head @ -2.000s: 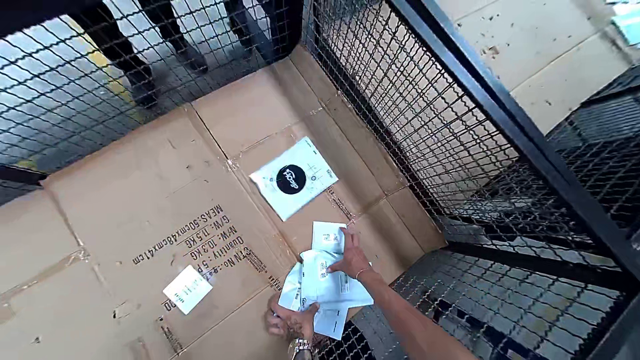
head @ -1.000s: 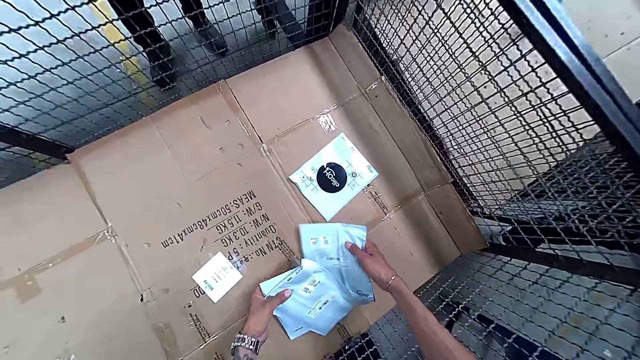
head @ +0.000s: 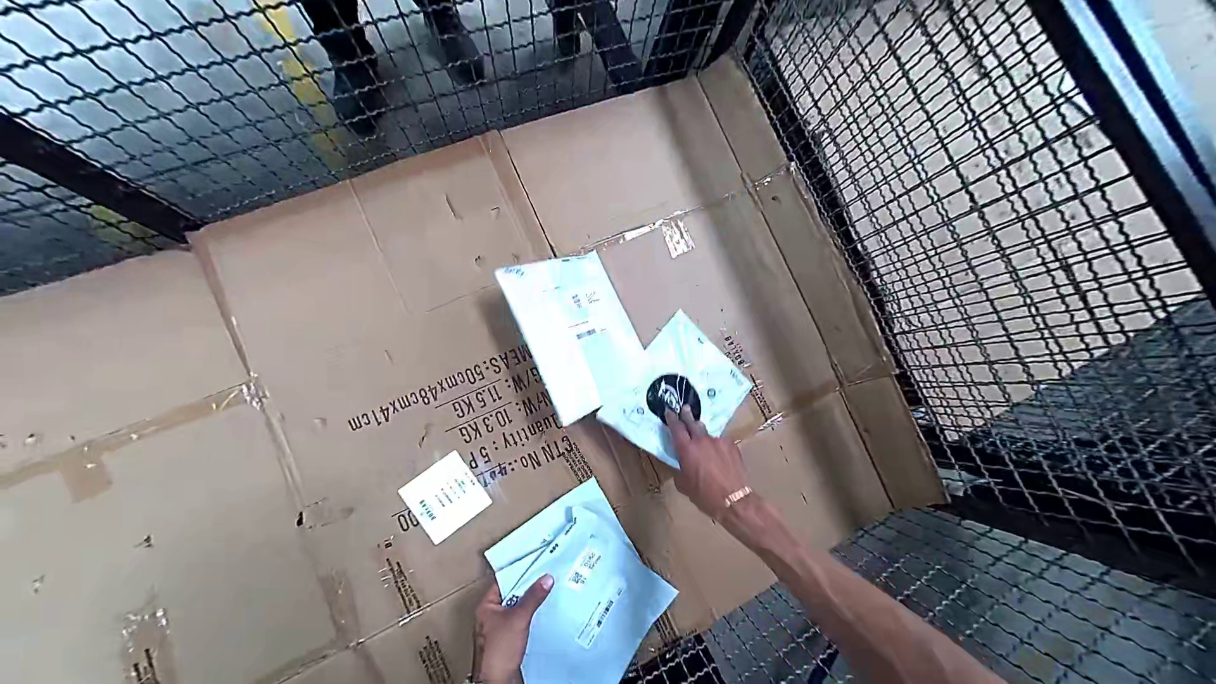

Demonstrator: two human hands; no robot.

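My left hand [head: 510, 622] grips a small stack of pale blue mailing bags [head: 594, 594] by its left edge, thumb on top, near the bottom of the head view. My right hand [head: 708, 461], with a thin bracelet at the wrist, touches a white plastic mailer [head: 717, 380] at its round black print; whether its fingers pinch the mailer cannot be told. Just left of that, a larger white mailer [head: 565, 332] with printed labels lies partly against it. A white label sheet [head: 445, 497] lies flat on the cardboard, up and left of the stack.
Flattened printed cardboard [head: 380, 313] lines the floor of a black wire mesh cage. Mesh walls stand at the far side [head: 237, 114] and the right [head: 988, 209]. Legs and shoes of people [head: 356, 85] show beyond the far mesh. A mesh panel [head: 1045, 608] lies lower right.
My right hand has left the blue bags and moved up to the mailer with the black print. A larger white mailer now lies beside it. My left hand still holds blue bags.
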